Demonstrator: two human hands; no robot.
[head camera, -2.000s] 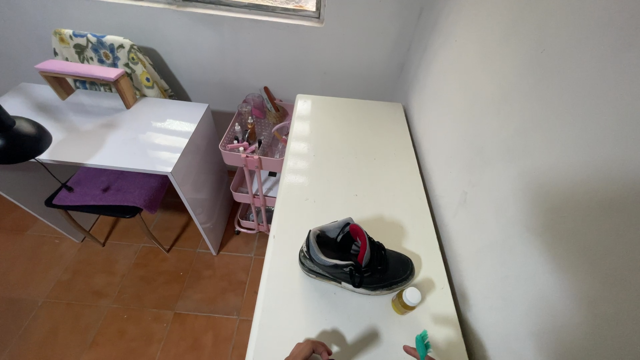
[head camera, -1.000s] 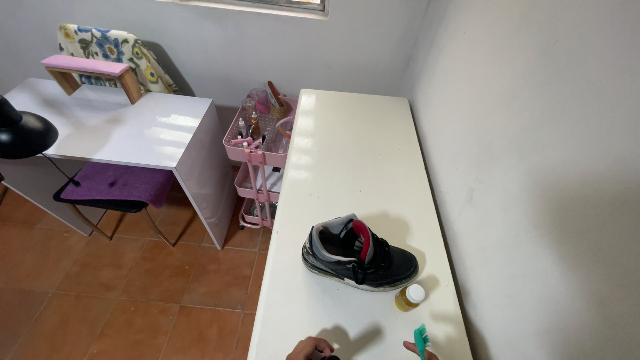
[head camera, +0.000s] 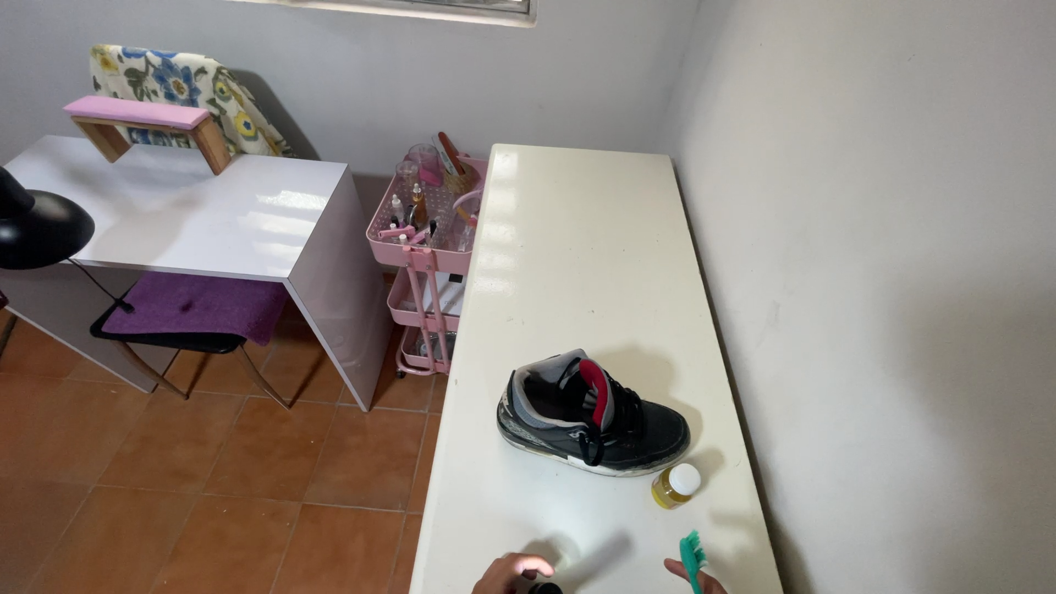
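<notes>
A black and grey sneaker (head camera: 594, 417) with a red inner tongue stands on the white tabletop (head camera: 586, 239), toe to the right. Close to its toe is a small jar (head camera: 676, 486) with a white cap and yellowish contents. My right hand (head camera: 695, 577), at the bottom edge, holds a green toothbrush (head camera: 694, 557), bristles up. My left hand (head camera: 513, 572) is at the bottom edge left of it, its fingers curved beside a dark round object (head camera: 545, 588) that is mostly cut off by the frame; whether it grips this cannot be told.
A wall (head camera: 866, 289) runs along the table's right side. At the left are a pink trolley (head camera: 421, 256) with bottles and tools, a white desk (head camera: 206, 214) with a pink-topped armrest (head camera: 136, 113), a black lamp (head camera: 41, 227) and a stool with a purple cover (head camera: 198, 304).
</notes>
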